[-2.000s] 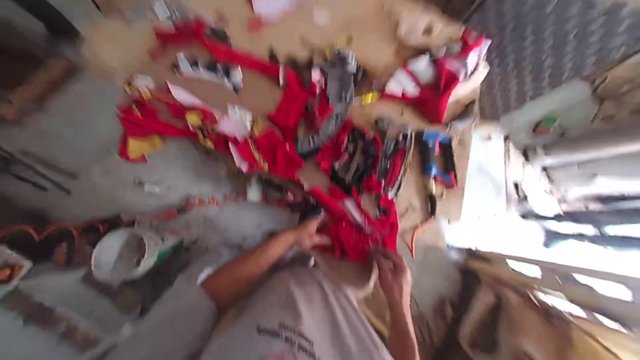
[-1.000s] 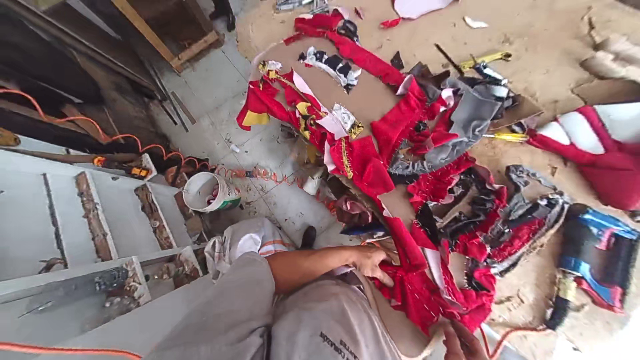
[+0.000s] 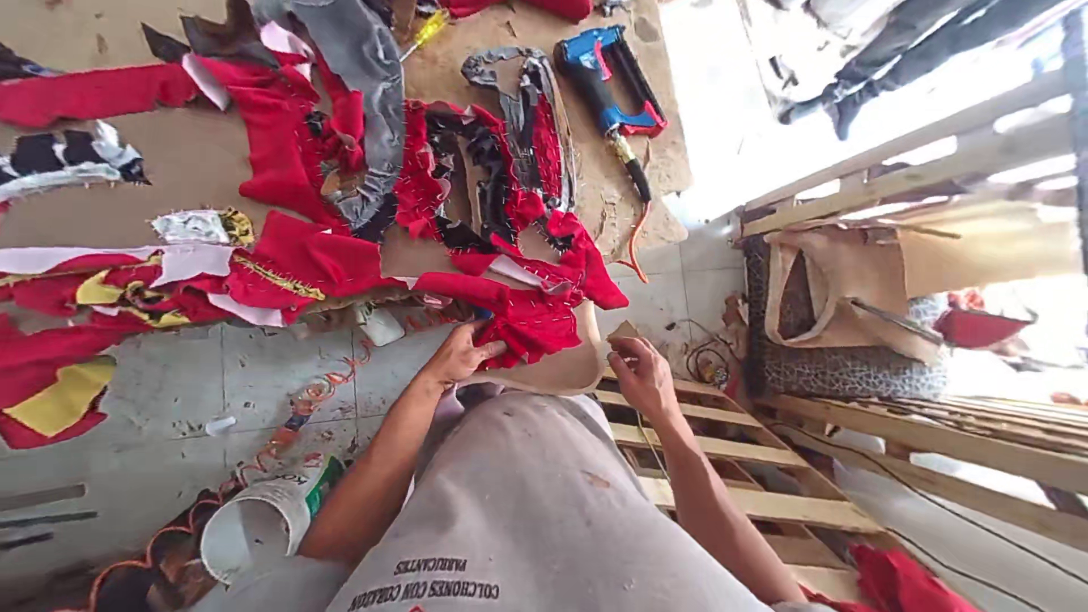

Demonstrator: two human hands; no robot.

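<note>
My left hand (image 3: 463, 353) grips the edge of a piece of red fabric (image 3: 531, 323) studded with staples, which hangs at the near edge of the worktable. Under that fabric a beige curved panel (image 3: 552, 370) lies against my body. My right hand (image 3: 642, 370) is raised just right of the panel, its fingers pinching a small brown scrap (image 3: 625, 330). More stapled red and grey scraps (image 3: 374, 170) cover the brown board of the table. A blue and black pneumatic stapler (image 3: 612, 85) lies at its right side, joined to an orange hose (image 3: 636, 246).
A screwdriver with a yellow handle (image 3: 431, 28) lies at the table's far side. A white bucket (image 3: 255, 527) and a coiled orange hose (image 3: 319, 391) are on the tiled floor at left. Wooden pallets (image 3: 748, 493) stand at right, with a tan upholstery piece (image 3: 841, 289) beyond.
My right hand was at the red fabric two seconds ago and is now apart from it, to the right. My left hand has stayed on the fabric. The view has swung considerably.
</note>
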